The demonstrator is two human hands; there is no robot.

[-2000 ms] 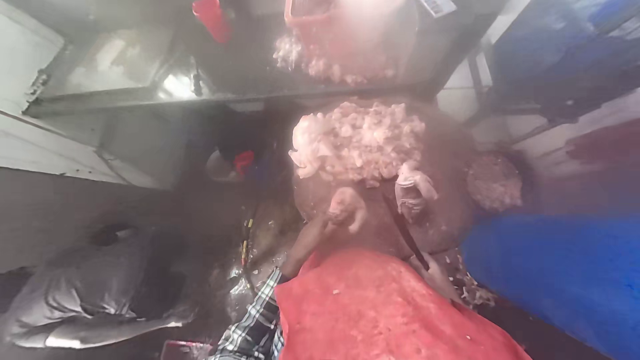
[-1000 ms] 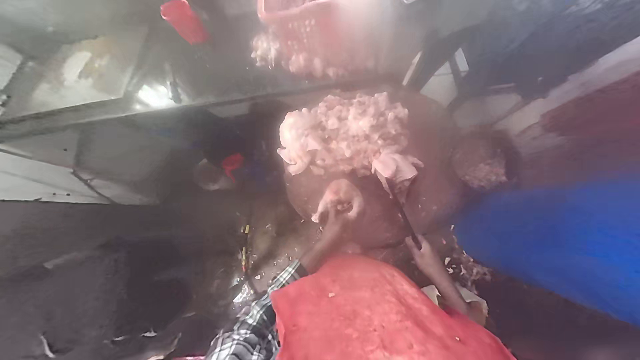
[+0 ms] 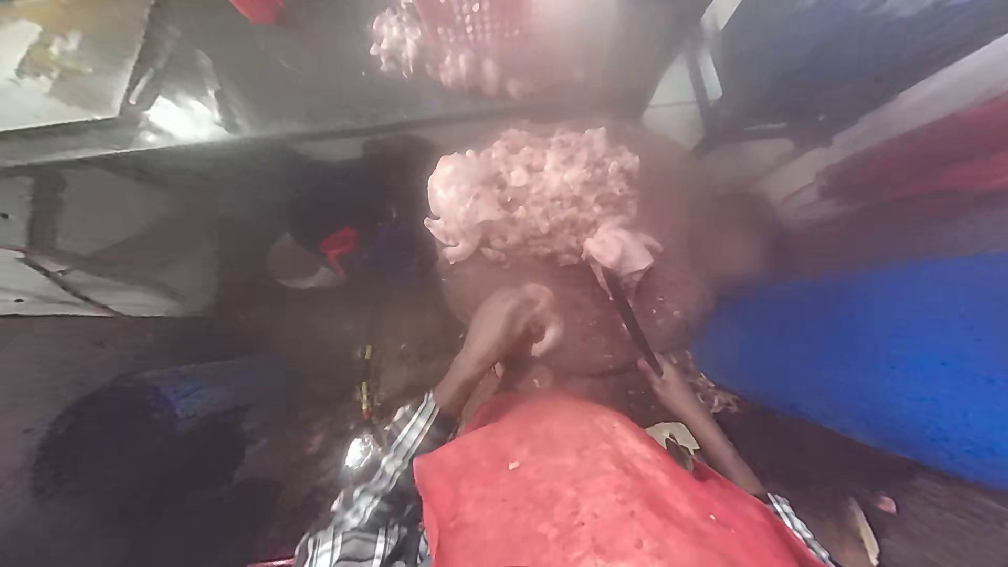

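A round chopping block (image 3: 567,323) stands before me, with a heap of pale cut raw meat, probably chicken, (image 3: 551,189) on its far half. Pale pieces that look like whole raw poultry lie at the heap's left (image 3: 457,197) and at its near right edge (image 3: 622,250). My left hand (image 3: 524,315) is on the near left of the block, curled around a small pale piece of meat; haze blurs the grip. My right hand (image 3: 665,378), at the block's near right, is closed on the handle end of a long dark-bladed knife (image 3: 628,315), whose far end reaches the right poultry piece.
A red perforated basket (image 3: 480,24) with pale pieces around it stands on a surface beyond the block. A blue surface (image 3: 866,354) lies to the right. A red item (image 3: 340,244) is at the left, and a red apron (image 3: 598,488) covers my front.
The person seen at the lower left two seconds ago is out of view. My right hand and the knife came clear of the apron's edge. My left hand stays near the block's near left.
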